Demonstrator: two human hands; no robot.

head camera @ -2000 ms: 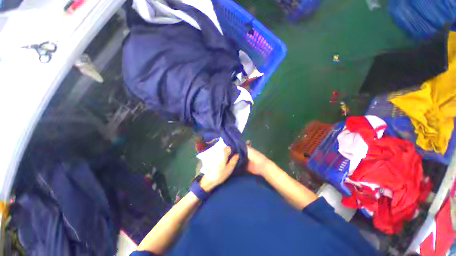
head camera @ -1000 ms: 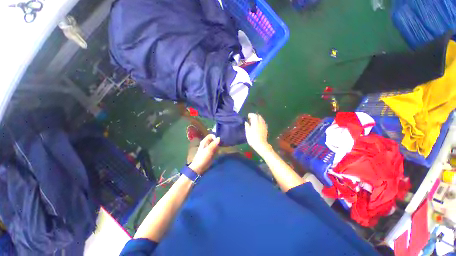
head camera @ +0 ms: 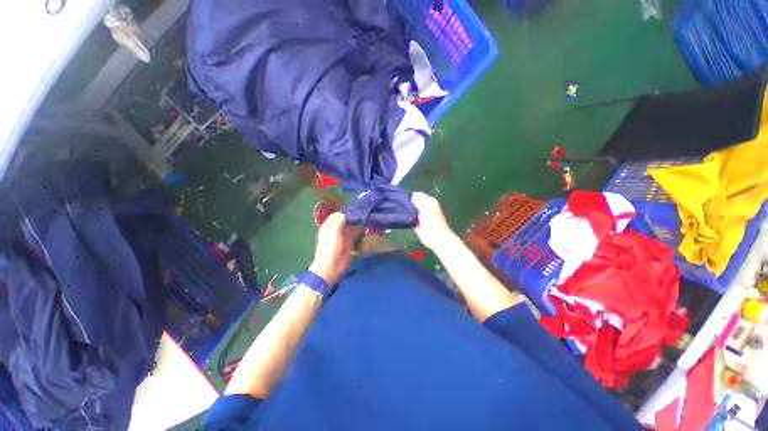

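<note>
A large navy garment with white panels (head camera: 290, 80) lies over the blue plastic crate (head camera: 476, 63) at top centre. Its narrow navy end (head camera: 383, 208) is stretched sideways in front of my body. My left hand (head camera: 336, 240), with a dark blue band on the wrist, grips the left side of this end. My right hand (head camera: 429, 220) grips its right side. The fingertips are partly hidden by the cloth. A white panel (head camera: 409, 147) hangs beside the navy cloth.
A navy garment pile (head camera: 72, 295) is at left, near a white board with red edge (head camera: 173, 387). The white table edge (head camera: 50, 63) is upper left. Red and white garments (head camera: 619, 290) lie on a crate at right. Yellow cloth (head camera: 712, 202) and a black panel (head camera: 686, 126) are beyond.
Both hands have moved from close together to apart, holding the navy end stretched between them. The view has shifted, so the scissors have nearly left the picture.
</note>
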